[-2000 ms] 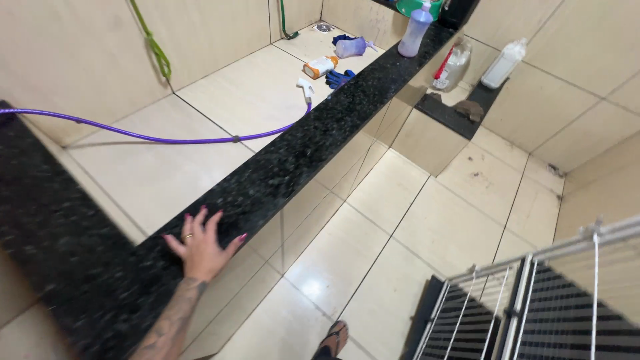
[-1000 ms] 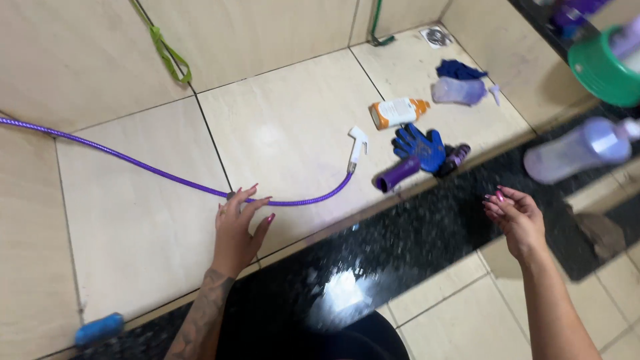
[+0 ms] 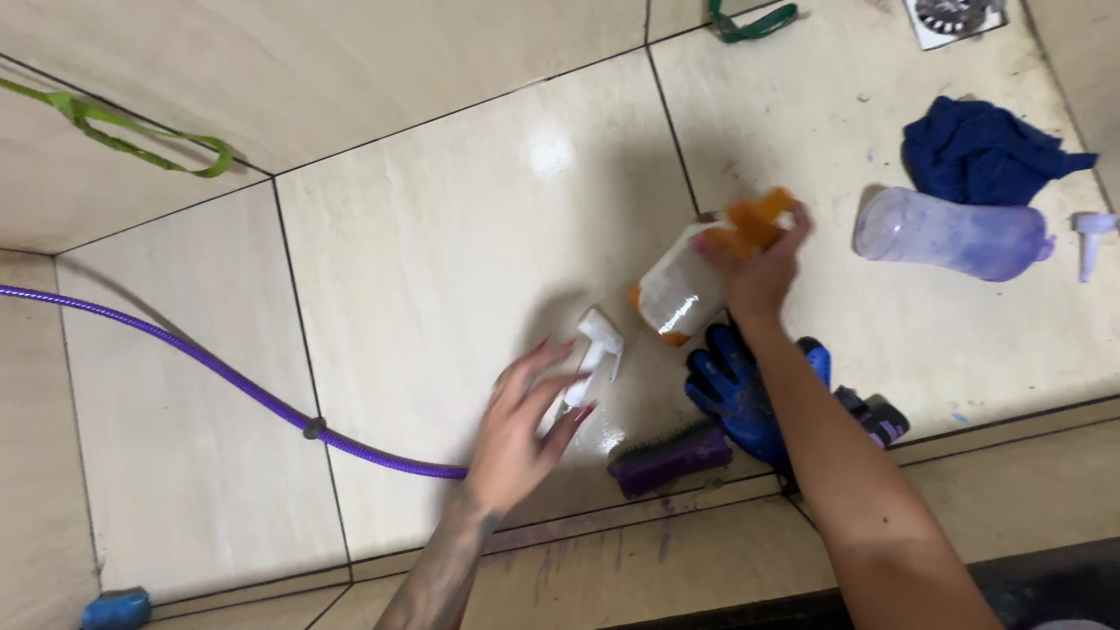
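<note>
My right hand is closed around a white and orange plastic bottle, which is tilted above the tiled basin floor. My left hand has its fingers apart over a white sprayer head on a purple hose; whether it touches the sprayer I cannot tell. Under my right forearm lies a blue rubber grooming glove, partly hidden. A purple brush lies beside the glove, and a dark bottle is on its other side.
A purple-stained clear bottle, a blue cloth and a pump or nozzle piece lie at right. Green straps hang at upper left. A drain is at top right, a blue block at lower left. The dark stone ledge runs along the near side.
My right hand has come over the basin and taken hold of the white and orange bottle, which lay on the floor before. My left hand has moved from near the hose to the sprayer head.
</note>
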